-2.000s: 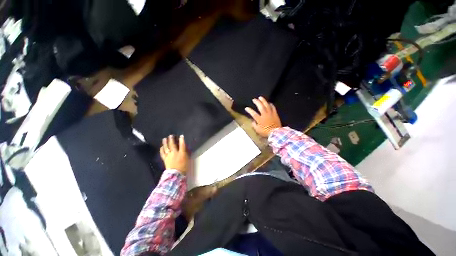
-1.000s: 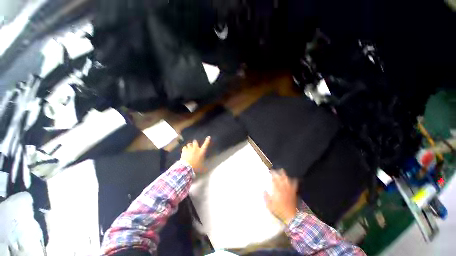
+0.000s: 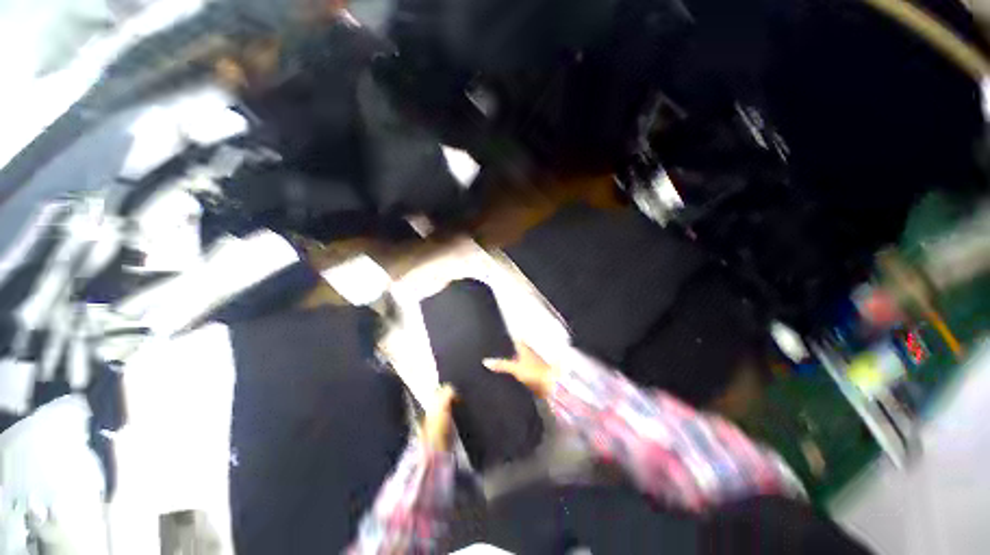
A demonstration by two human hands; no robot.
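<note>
A black folded or rolled fabric bundle [image 3: 478, 358] lies lengthwise in front of me, over a white paper panel [image 3: 410, 314]. My left hand [image 3: 439, 412] is at the bundle's near left edge, blurred. My right hand [image 3: 528, 369] is at its right edge, with fingers over the fabric. Both hands touch the bundle from opposite sides. The undersides of the hands are hidden.
Flat black stacks lie left [image 3: 309, 423] and right [image 3: 613, 282]. White paper [image 3: 168, 434] is at the left, and a small white slip [image 3: 356, 279] lies beyond the left stack. Dark fabric heaps cover the far side. A metal-framed tool [image 3: 868, 390] stands at the right.
The black panel that lay flat is now a narrow bundle, and the white paper shows around it. My hands have come closer together, one on each side of it. The view has shifted.
</note>
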